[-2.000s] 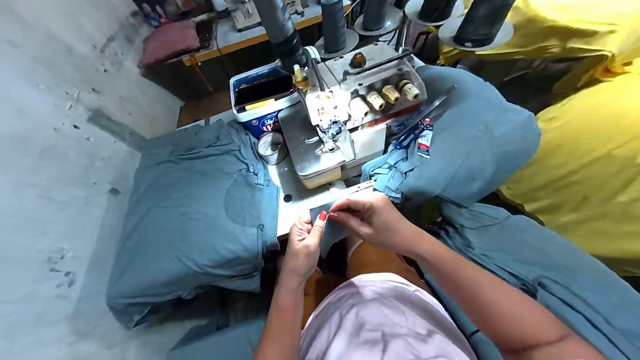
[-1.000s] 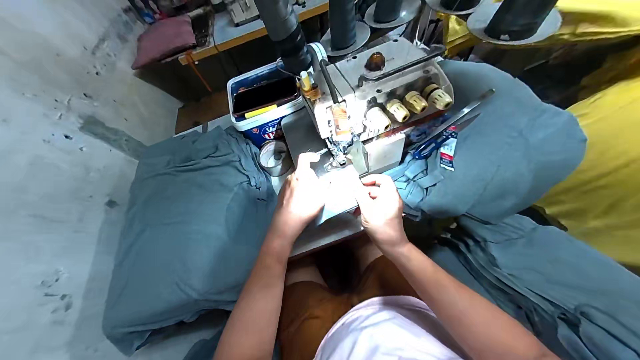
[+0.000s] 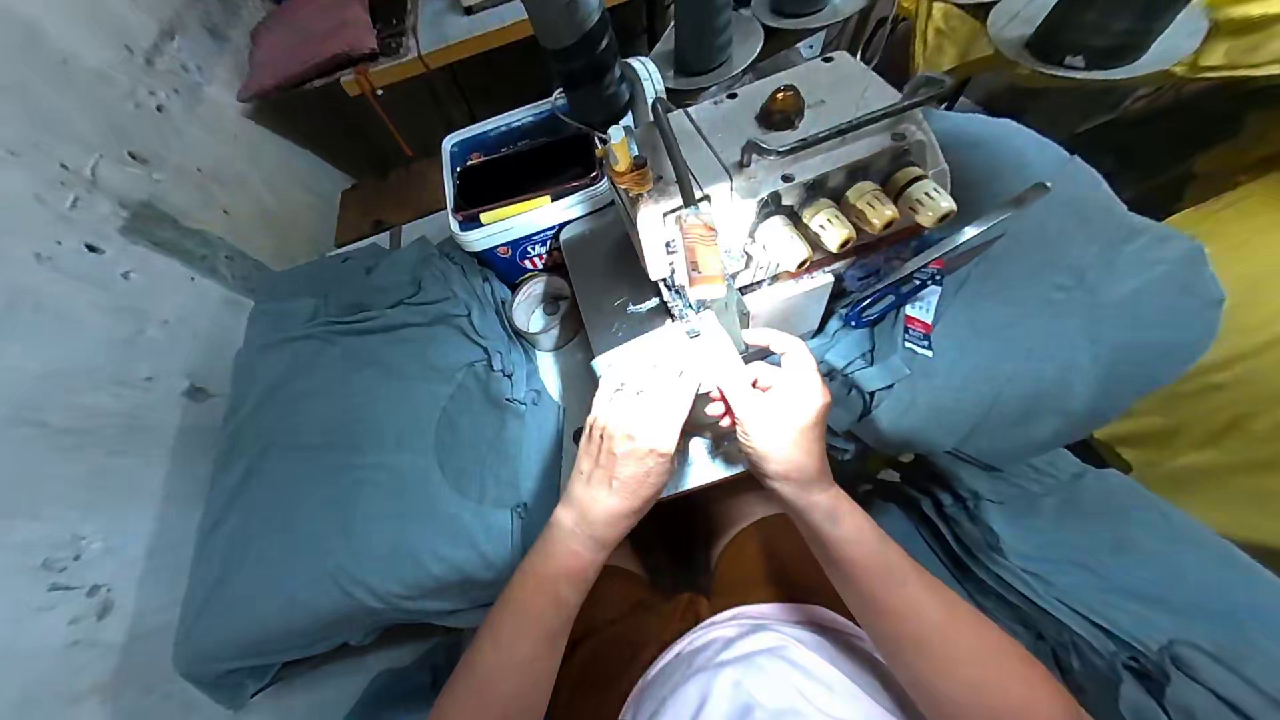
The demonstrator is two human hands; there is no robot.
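An overlock sewing machine (image 3: 790, 170) stands in front of me, its lamp glaring on the needle area. Just before the presser foot (image 3: 688, 315) lies a fabric piece (image 3: 705, 355), washed out by the light. My left hand (image 3: 635, 430) rests on it with the fingers stretched toward the foot; glare hides the fingertips. On the right side, my right hand (image 3: 785, 410) pinches the fabric's edge between thumb and bent fingers, close to the machine's front. How far the fabric reaches under the foot cannot be told.
Blue-grey garments (image 3: 370, 440) are piled at left, and more cloth (image 3: 1060, 300) bulges at right, with blue-handled scissors (image 3: 890, 295) on it. A plastic tub (image 3: 500, 235) holding a dark phone-like object and a tape roll (image 3: 545, 310) stand left of the machine. Thread cones (image 3: 703, 40) rise behind.
Both hands have gone from near my lap up to the presser foot with the fabric. Since one second ago, my left hand has flattened over it. The view has moved closer to the machine.
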